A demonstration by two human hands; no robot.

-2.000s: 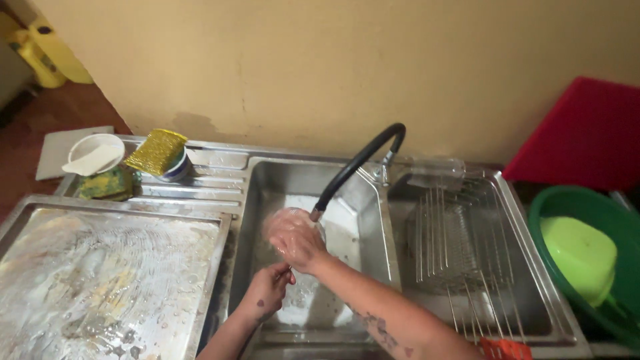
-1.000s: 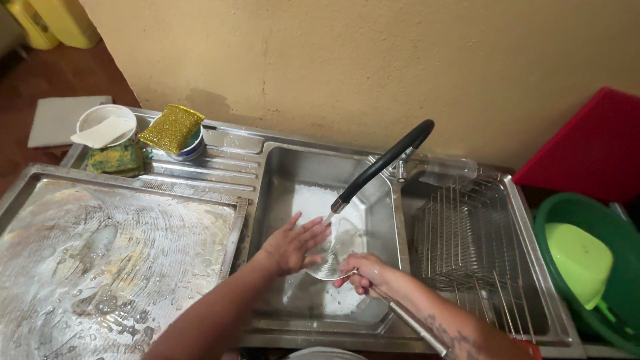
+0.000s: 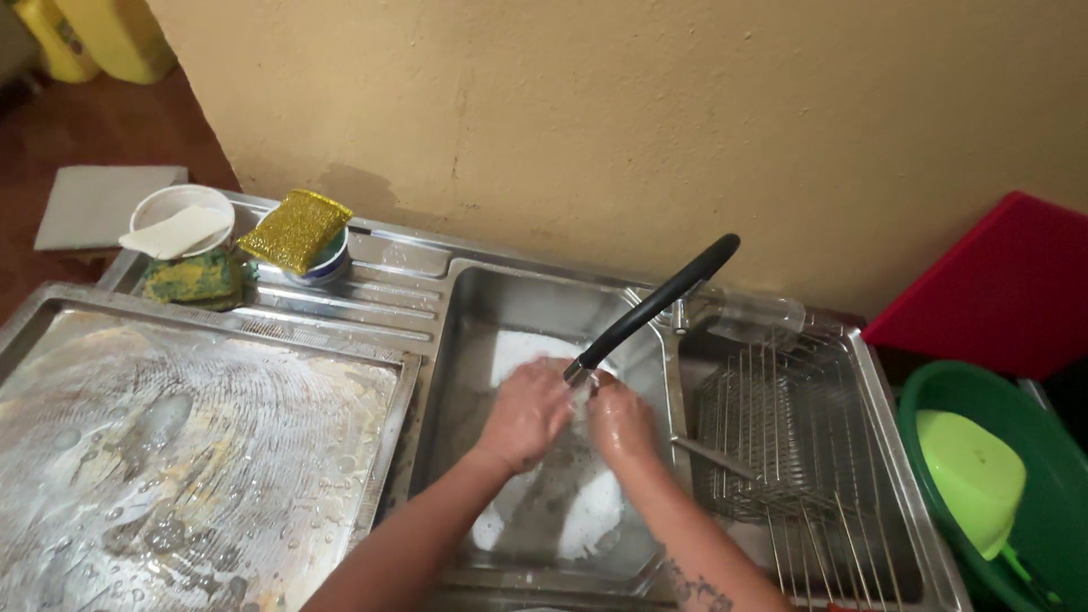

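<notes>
My left hand (image 3: 529, 414) and my right hand (image 3: 622, 418) are close together under the spout of a black flexible faucet (image 3: 659, 306), over a steel sink basin (image 3: 450, 408). Water runs onto them, and blur hides the fingers of both. A metal handle (image 3: 716, 457) sticks out to the right from behind my right wrist, across the divider; what holds its other end is hidden. White foam (image 3: 592, 514) lies on the basin floor.
A soapy metal tray (image 3: 212, 450) covers the left drainboard. Behind it are a gold scouring pad (image 3: 297, 229) on a tub, a worn sponge (image 3: 195, 280) and a white bowl (image 3: 183, 223). Wire racks (image 3: 765, 425) fill the right basin. A green tub (image 3: 922, 391) and red board (image 3: 986, 289) stand at right.
My hands have come together under the spout; a second ago the left was spread apart from the right, which held a metal handle. That handle now points across the divider.
</notes>
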